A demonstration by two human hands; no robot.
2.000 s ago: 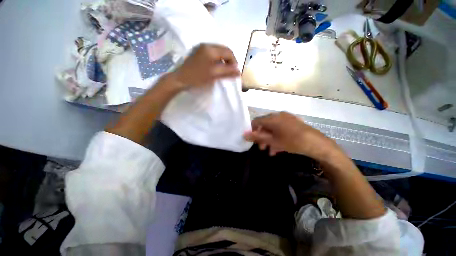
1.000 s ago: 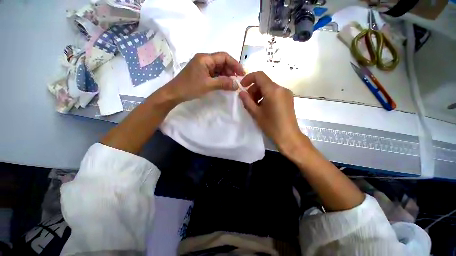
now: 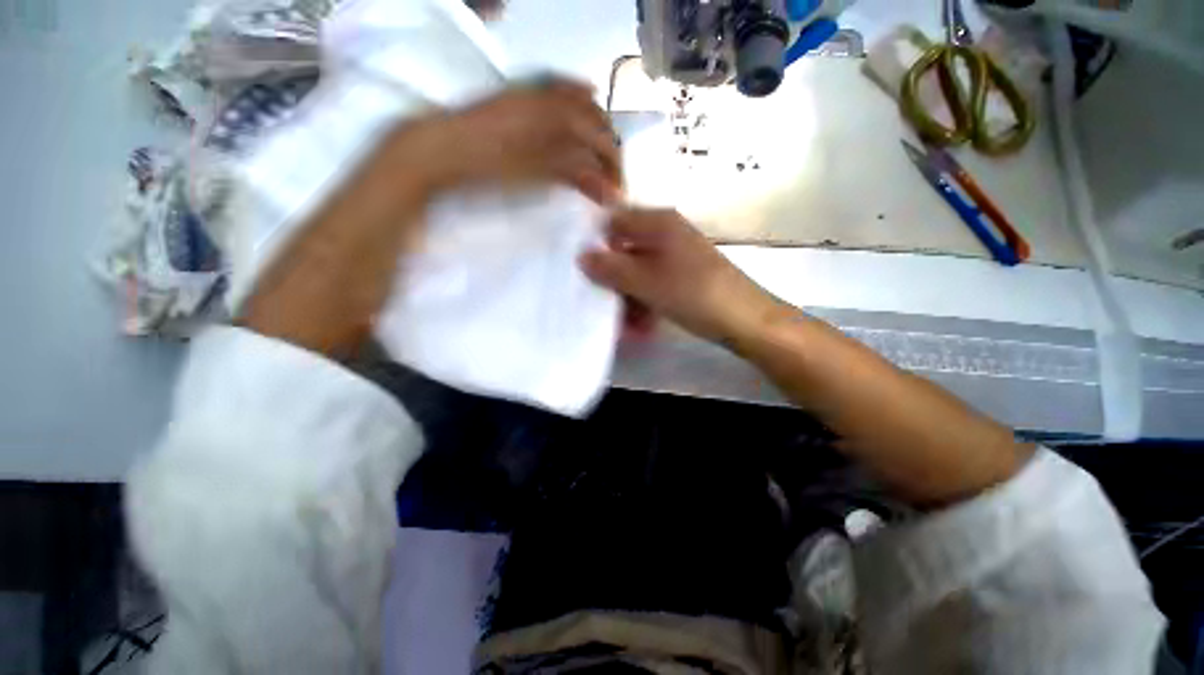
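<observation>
A white fabric piece hangs from my hands over the table's front edge, above the lap. My left hand is blurred and holds the fabric's top edge; its grip is partly hidden behind the hand. My right hand is at the fabric's right edge, with its fingers bent close against the cloth. Blur hides whether the right fingers pinch it. The needle area of the sewing machine is brightly lit, above and right of my hands, with no fabric under it.
Patchwork-print pieces and a white fabric pile lie at left. Scissors and thread snips lie at right, beside a hanging white strip. A dark knob and blue lever are on the machine head.
One second ago both hands pinched the fabric's top edge together. Now the left hand has moved up and left, and the right hand sits lower along the right edge. The camera view has shifted slightly.
</observation>
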